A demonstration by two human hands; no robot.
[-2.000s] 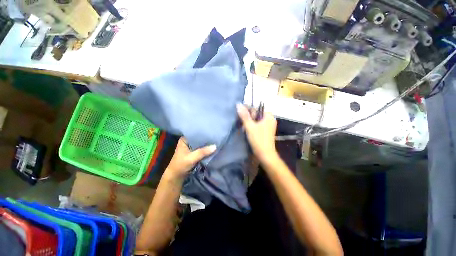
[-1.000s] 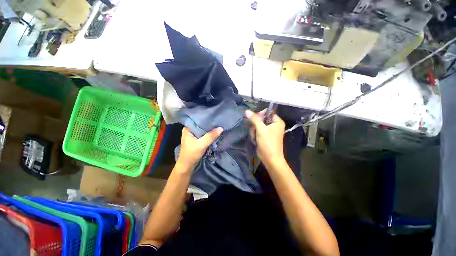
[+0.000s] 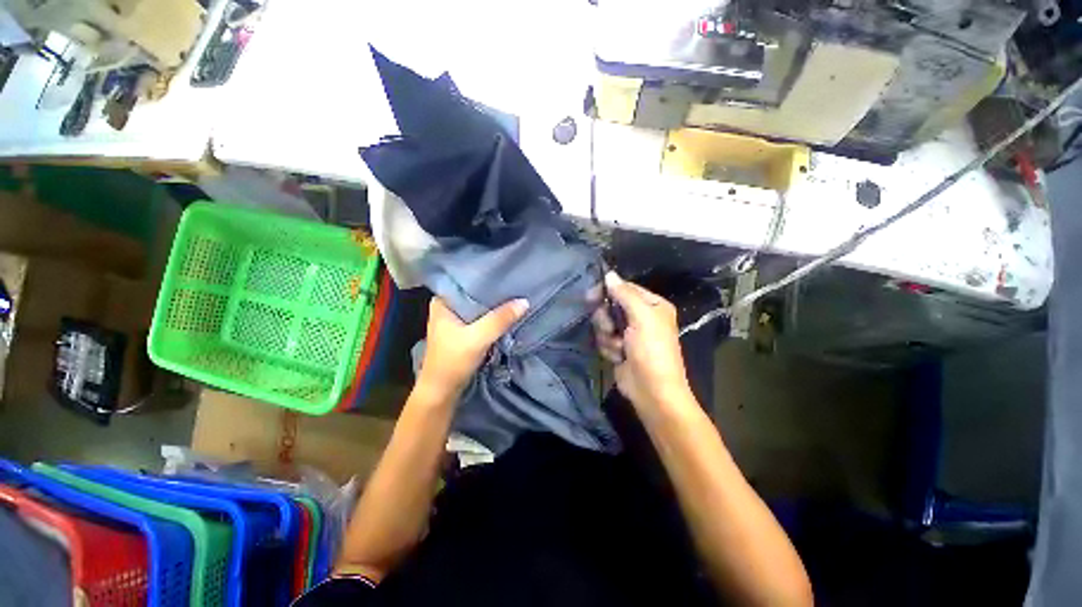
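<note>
A blue-grey garment piece (image 3: pixel 522 279) with darker faces lies partly on the white table's front edge and hangs over my lap. White cloth shows at its left side. My left hand (image 3: pixel 465 344) grips the cloth near its middle, thumb on top. My right hand (image 3: pixel 638 332) is at the cloth's right edge with its fingers curled. A small dark thing shows between its fingers, too blurred to name; whether they also pinch the cloth is hard to tell.
The overlock machine (image 3: pixel 819 77) stands at the right behind a yellowish table slot (image 3: pixel 736 161). A green basket (image 3: pixel 267 306) is at the left, with stacked baskets (image 3: pixel 154 534) below. A pale cable (image 3: pixel 878 204) crosses the right side. Part of another machine (image 3: pixel 142 24) shows far left.
The cloth was turned from its spread position, its dark points now toward the upper left. My right hand has lowered slightly, and the dark tool seen upright in it is now mostly hidden.
</note>
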